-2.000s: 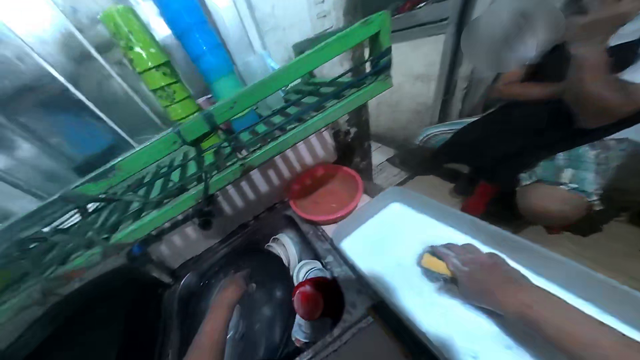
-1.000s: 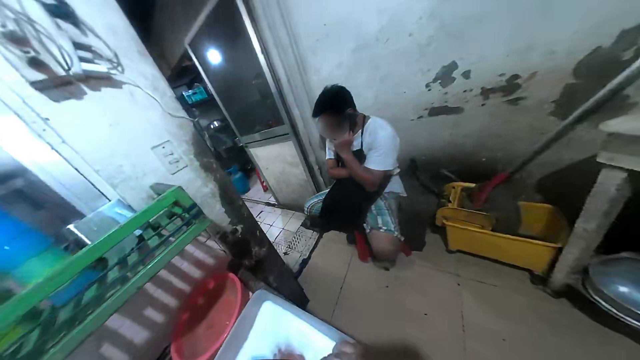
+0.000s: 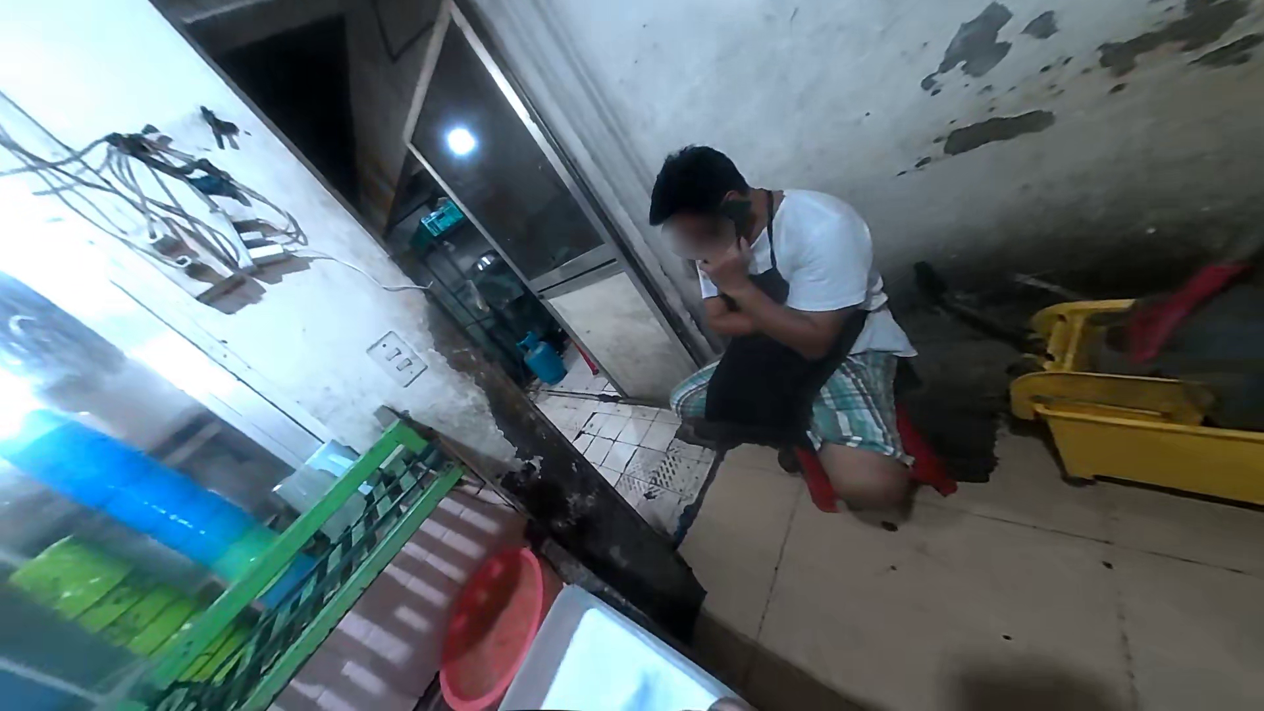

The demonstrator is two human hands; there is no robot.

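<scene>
A small bit of my right hand (image 3: 729,704) shows at the bottom edge, by the right rim of a pale grey plastic tub (image 3: 565,632). The rest of that hand is cut off, so whether it holds anything is hidden. White, bright contents, perhaps suds, fill the tub. My left hand is out of view. Left of the tub, close against it, is a red plastic basin (image 3: 538,592). A green metal rack (image 3: 286,553) slants along the left, with stacked blue containers (image 3: 128,484) and lime-green containers (image 3: 89,592) beside it.
A person (image 3: 790,296) in a dark apron crouches by the doorway, one hand holding a phone to the ear. A yellow mop bucket (image 3: 1155,444) stands on the tiled floor at right. Tangled cables (image 3: 188,197) hang on the left wall above a switch plate (image 3: 397,357).
The view has swung up and right from the sink. Two seconds ago my right hand held a yellow sponge over the tub and my left was in the dark basin; now both are largely or wholly out of view.
</scene>
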